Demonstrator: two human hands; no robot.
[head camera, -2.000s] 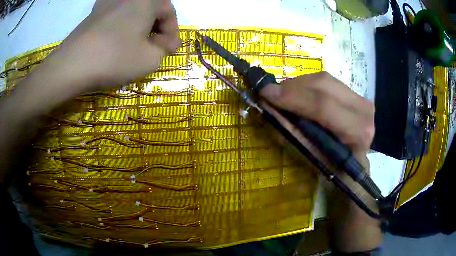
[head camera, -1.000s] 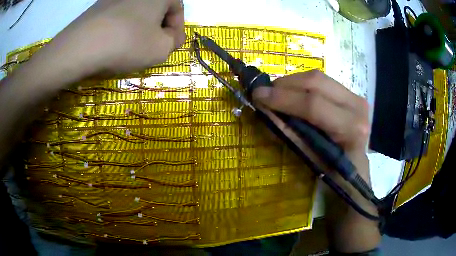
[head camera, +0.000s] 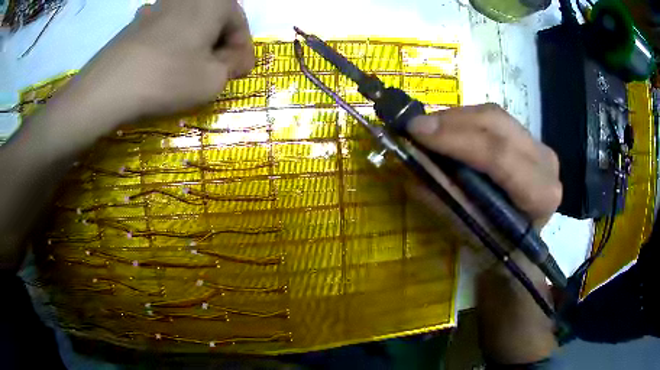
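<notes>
The shiny yellow panel (head camera: 311, 238) lies flat before me. Brown-red lead wires (head camera: 239, 259) with tiny white beads lie in rows on its left half. My right hand (head camera: 492, 155) grips the black soldering iron (head camera: 405, 108). Its dark tip is by the panel's top edge. The thin curved solder feed tube (head camera: 326, 88) runs beside the iron and ends just below the tip. My left hand (head camera: 181, 58) is over the panel's upper left, with fingers curled. Its fingertips are mostly hidden, and I cannot tell whether they pinch a wire.
A black box (head camera: 579, 123) stands at the right, with a green round thing (head camera: 619, 43) by its top. A second yellow panel (head camera: 626, 217) lies beyond the box. A round greenish-yellow thing (head camera: 510, 6) is at the top edge. Loose wires (head camera: 47, 22) lie at upper left.
The iron and feed tube have moved right and up, off the spot near the panel's top row, along with my right hand. My left hand has shifted slightly left.
</notes>
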